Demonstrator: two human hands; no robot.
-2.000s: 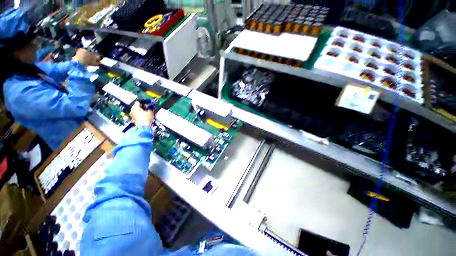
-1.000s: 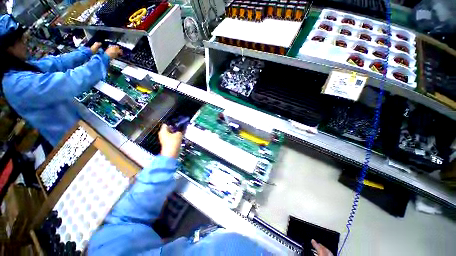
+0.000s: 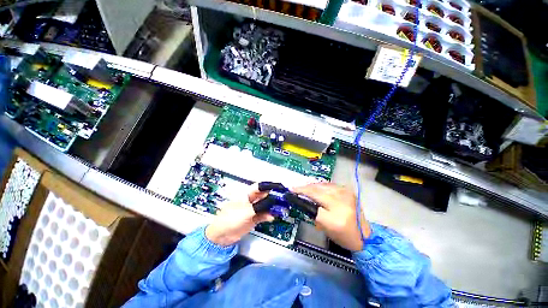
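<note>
A large green circuit board (image 3: 231,127) lies on the conveyor in front of me, with a long white heat sink (image 3: 240,161) across its middle and a taller finned block near its far edge. My left hand (image 3: 235,218) and my right hand (image 3: 336,212) meet above the near side of the board. Black coverings show on the fingertips. Between the fingertips is a small purple-blue cylinder, an electrolytic capacitor (image 3: 280,210). The fingers hide part of it and the board below. A blue coiled cord (image 3: 359,156) runs down to my right wrist.
Another board (image 3: 48,96) lies on the line at left. A carton (image 3: 114,225) with a white insert of round holes is at lower left. Shelf bins hold silver-grey parts (image 3: 249,54) and dark pieces. A white tray (image 3: 384,27) of coppery rings is above. A black tray (image 3: 414,189) lies at right.
My left hand has moved right, and my right hand has come up from the lower edge to meet it over the board. The view has shifted; the neighbouring worker is almost out of view.
</note>
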